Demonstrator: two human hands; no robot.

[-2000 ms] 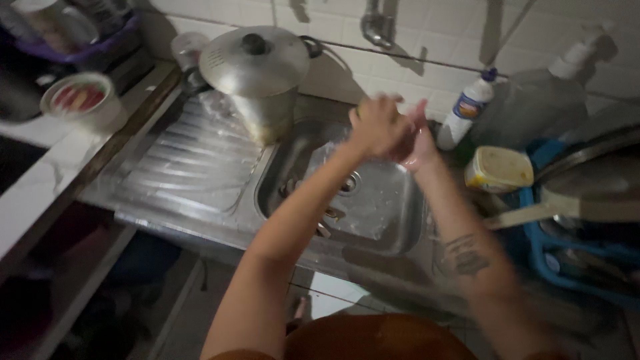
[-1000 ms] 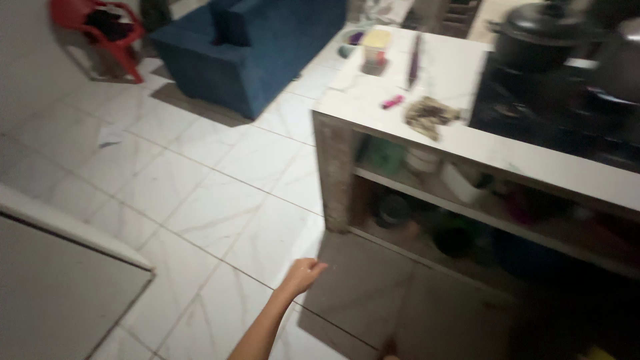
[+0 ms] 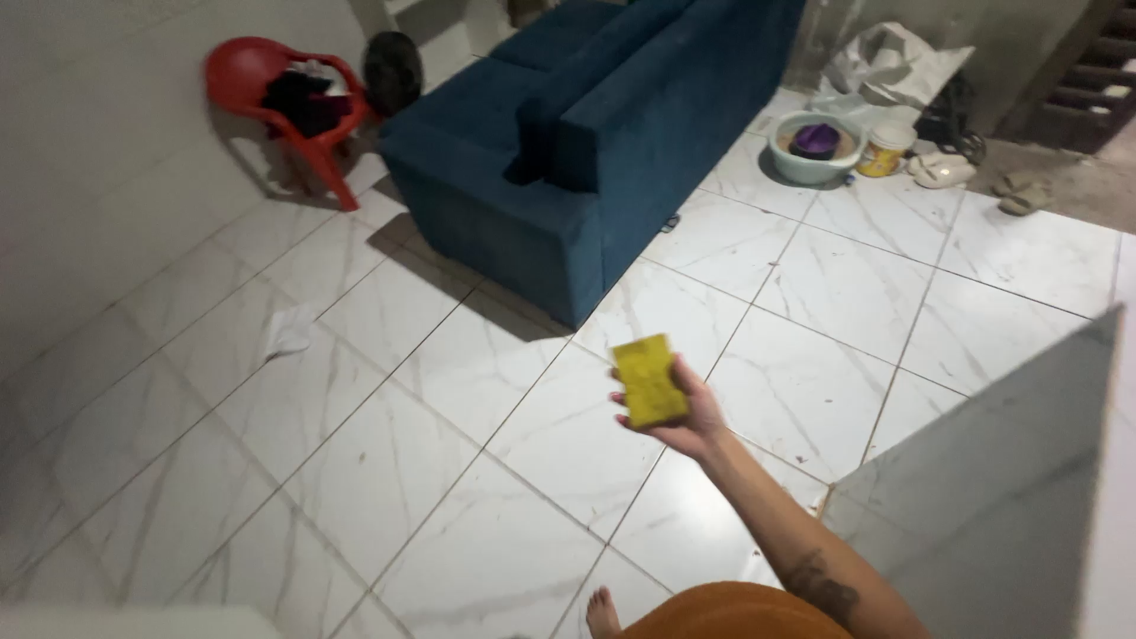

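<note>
A flat, rectangular yellow block (image 3: 650,382) lies in my right hand (image 3: 661,404), near the middle of the view. Its surface is slightly blurred, and whether it is a sponge or a packet I cannot tell. The thumb presses along its right edge, and fingertips show at its left edge. My right forearm, with a tattoo, reaches up from the lower right over the tiled floor (image 3: 515,497). My left hand is out of view.
A blue sofa (image 3: 497,222) stands ahead, with a red plastic chair (image 3: 253,75) holding clothes to its left. At the upper right are a pale basin (image 3: 812,169), a bucket (image 3: 886,151) and footwear (image 3: 941,169). A grey panel (image 3: 985,470) borders the right side.
The view has swung from the sink to the floor and sofa. Both hands were together over the sink two seconds ago; now my right hand holds the yellow block and my left is out of view.
</note>
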